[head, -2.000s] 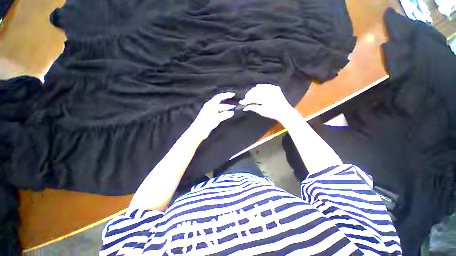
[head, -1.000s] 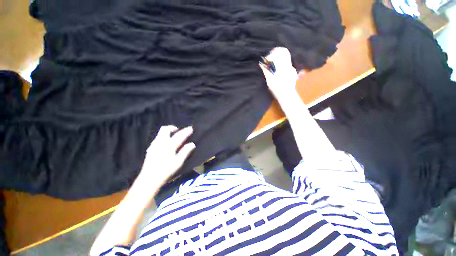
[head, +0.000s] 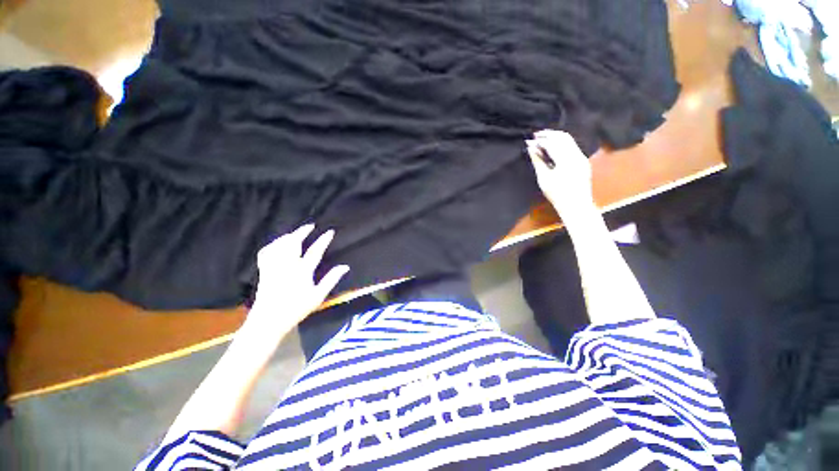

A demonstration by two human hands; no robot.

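The black dress (head: 304, 120) lies spread over the table, with a gathered seam (head: 212, 189) running across its lower part. My left hand (head: 293, 274) rests on the cloth near the table's front edge, fingers apart, holding nothing that I can see. My right hand (head: 561, 166) is at the right part of the dress, fingers curled around a tiny dark tool (head: 545, 158), possibly thread snips; most of it is hidden in the fingers. Part of the dress hangs over the table edge between my hands.
The orange-brown table (head: 120, 336) has a pale yellow front edge. Another black garment (head: 699, 304) hangs at the right, with a small white patch (head: 626, 234) beside it. A black heap (head: 46, 110) lies at the left. Pale blue-white items (head: 782, 37) are at the far right.
My hands have moved apart from where they met at the cloth. Over the last second, my right hand has shifted down and right in view, as has the dress; my left hand stays spread on the cloth.
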